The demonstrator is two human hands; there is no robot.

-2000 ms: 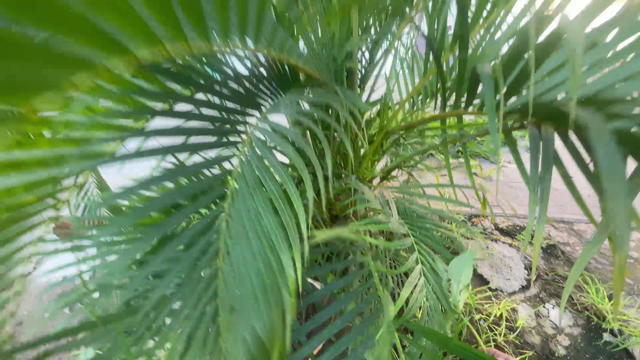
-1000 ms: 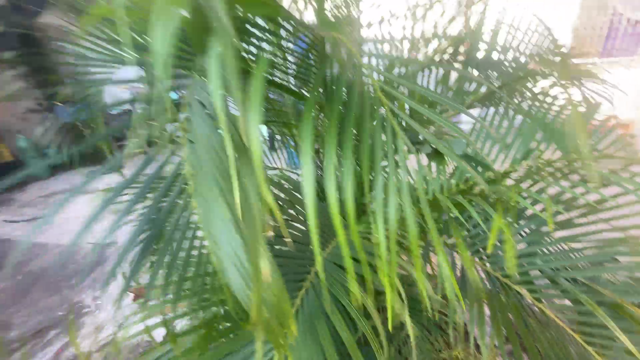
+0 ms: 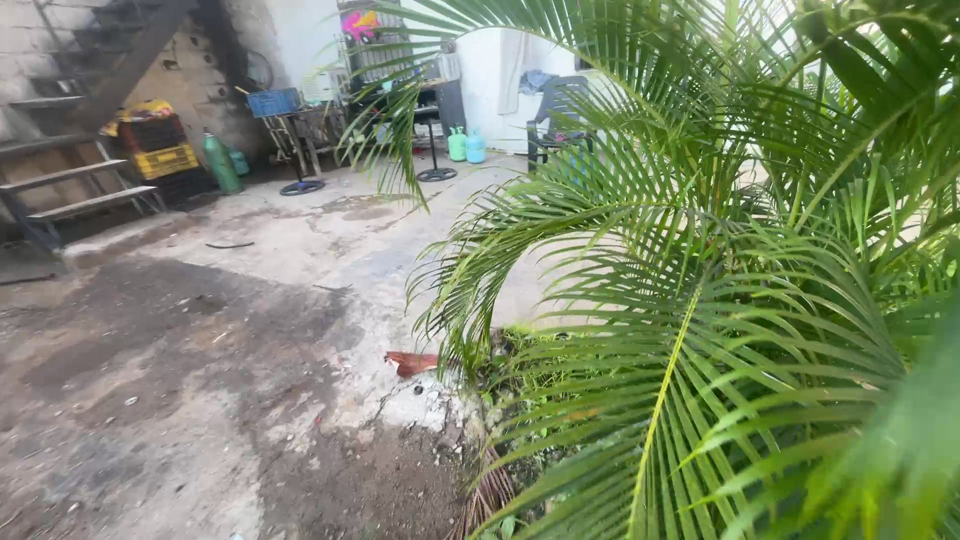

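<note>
Neither my left hand nor my right hand shows in the head view. Green palm fronds (image 3: 660, 390) fill the right half, the nearest leaflets blurred at the lower right edge. One arching frond (image 3: 487, 277) hangs over the concrete. Beneath its tips lies a reddish-brown scrap (image 3: 411, 364), whose material I cannot tell. Dry brown leaflets (image 3: 487, 487) droop at the foot of the palm.
Stained concrete ground (image 3: 187, 375) spreads to the left. Metal stairs (image 3: 90, 191) rise at the back left, beside stacked crates (image 3: 166, 161) and a green gas cylinder (image 3: 221, 163). Farther right stand two small tanks (image 3: 466, 145) and a dark plastic chair (image 3: 559, 112).
The view has swung widely, so the fronds that filled the earlier frames now lie mainly at the right, and the yard with stairs, crates and chair shows.
</note>
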